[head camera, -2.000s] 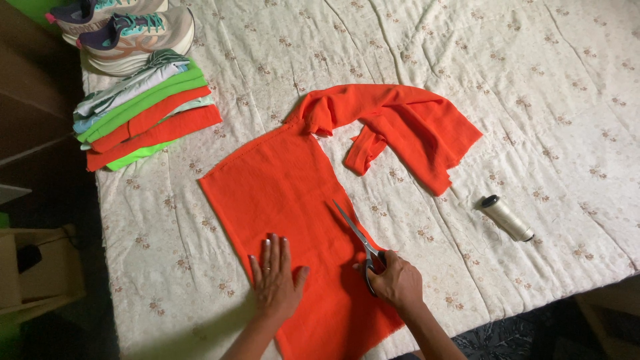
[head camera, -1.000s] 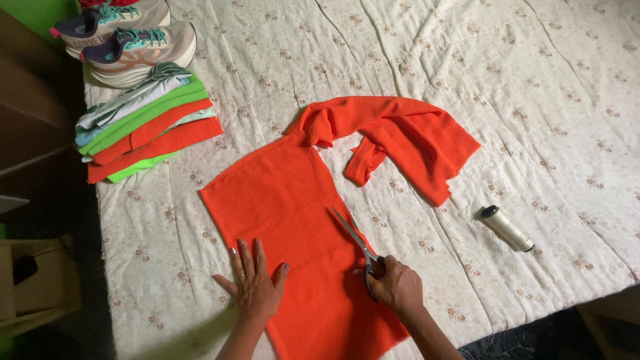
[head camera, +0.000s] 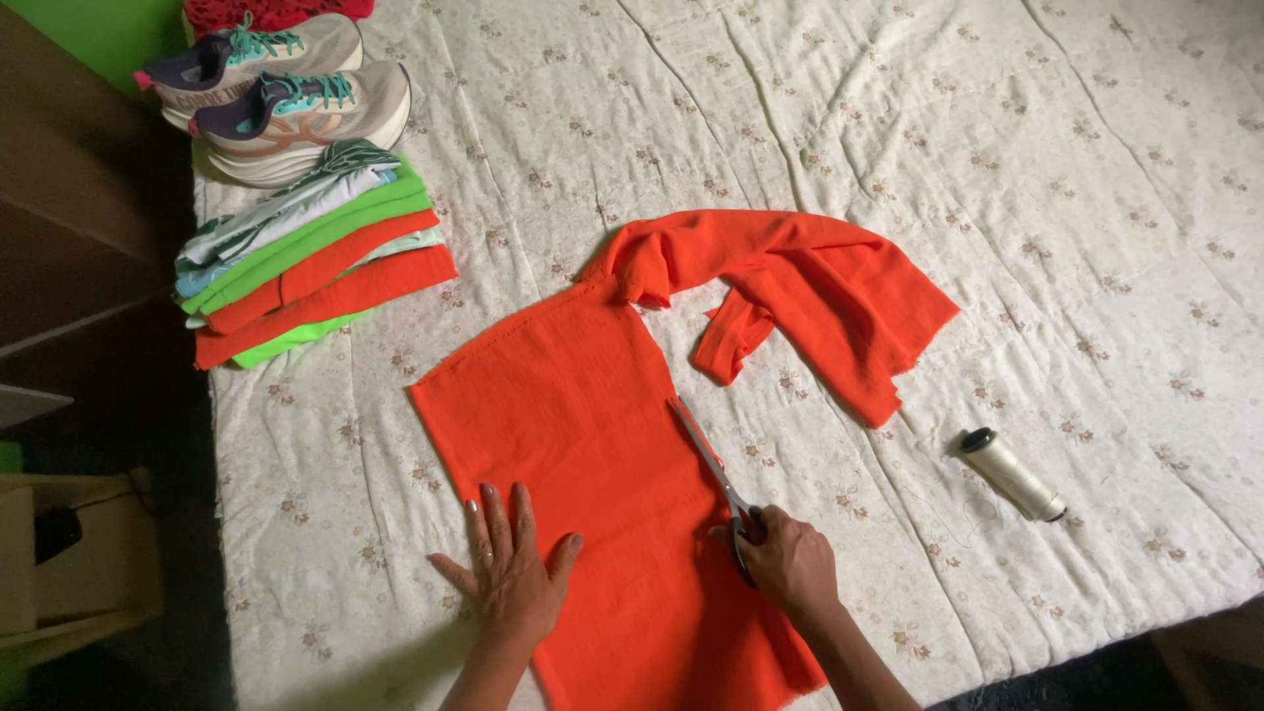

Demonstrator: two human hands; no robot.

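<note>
A panel of orange-red fabric lies spread on a floral-patterned quilted cover. My left hand rests flat with fingers spread across the panel's left edge, a ring on one finger. In my right hand is a pair of scissors, its blades lying along the panel's right edge with the tips pointing up and away from me. Beyond the panel, a bunched piece of the same orange-red fabric curves to the right. Whether it is joined to the panel is unclear.
A thread spool lies on the floral cover at the right. At the far left stand a pair of running shoes and a stack of folded clothes, with a red cloth behind. A wooden shelf is below left.
My left hand has shifted left from the panel onto its edge, its fingers spreading wider. The scissors' blades, visibly apart one second ago, now look nearly closed along the right edge.
</note>
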